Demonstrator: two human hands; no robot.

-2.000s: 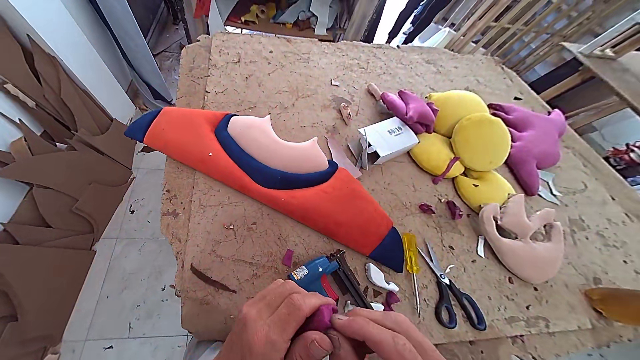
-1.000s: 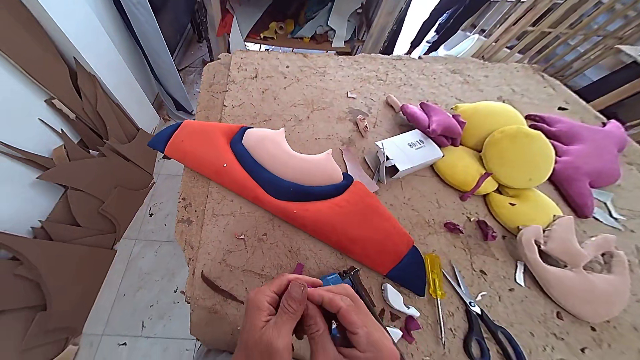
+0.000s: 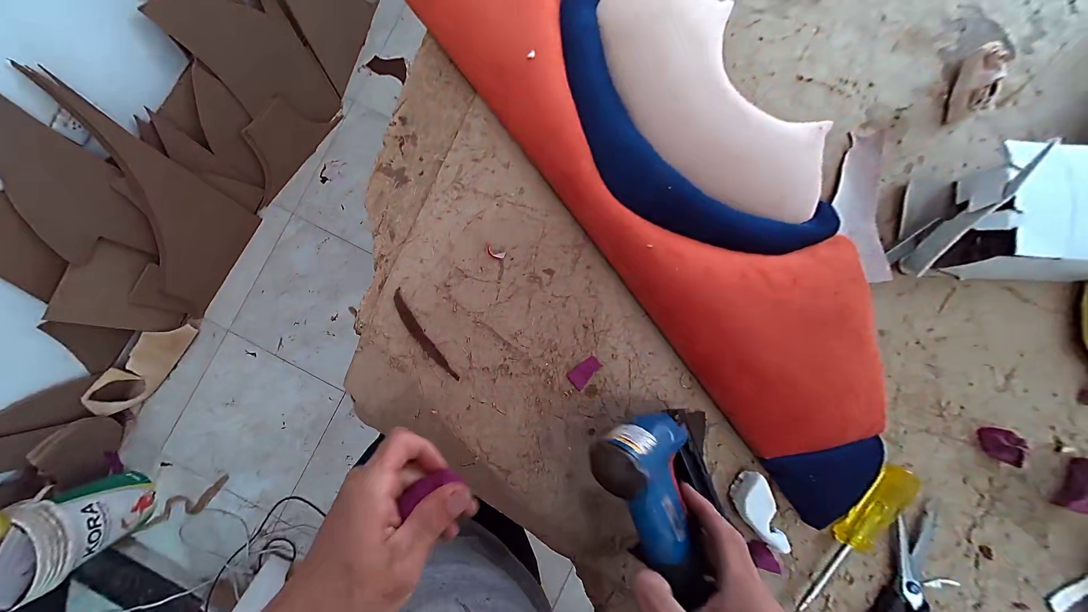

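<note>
My left hand (image 3: 399, 518) pinches a small purple fabric-covered piece (image 3: 427, 491) between thumb and fingers, over the table's near edge. My right hand (image 3: 710, 552) is wrapped around the handle of a blue power stapler or nailer (image 3: 659, 501), whose rounded end points up and left. Beyond it lies a padded panel of orange fabric (image 3: 680, 297) with a navy band (image 3: 663, 191), a pale pink inset (image 3: 705, 93) and a navy tip (image 3: 829, 480). A purple scrap (image 3: 584, 372) rests on the table between the tool and the panel's lower edge.
Right of the tool lie a white object (image 3: 756, 510), a screwdriver with a yellow handle (image 3: 880, 506) and scissors (image 3: 911, 569). An opened white box (image 3: 1045, 212) stands at right. Brown cut sheets (image 3: 195, 187) lean at left, above a white container (image 3: 76, 535) on the tiled floor.
My hands, earlier together on the purple piece, are apart. The right has taken hold of the blue tool, which lay on the table; the left keeps the piece. The view has moved down and left.
</note>
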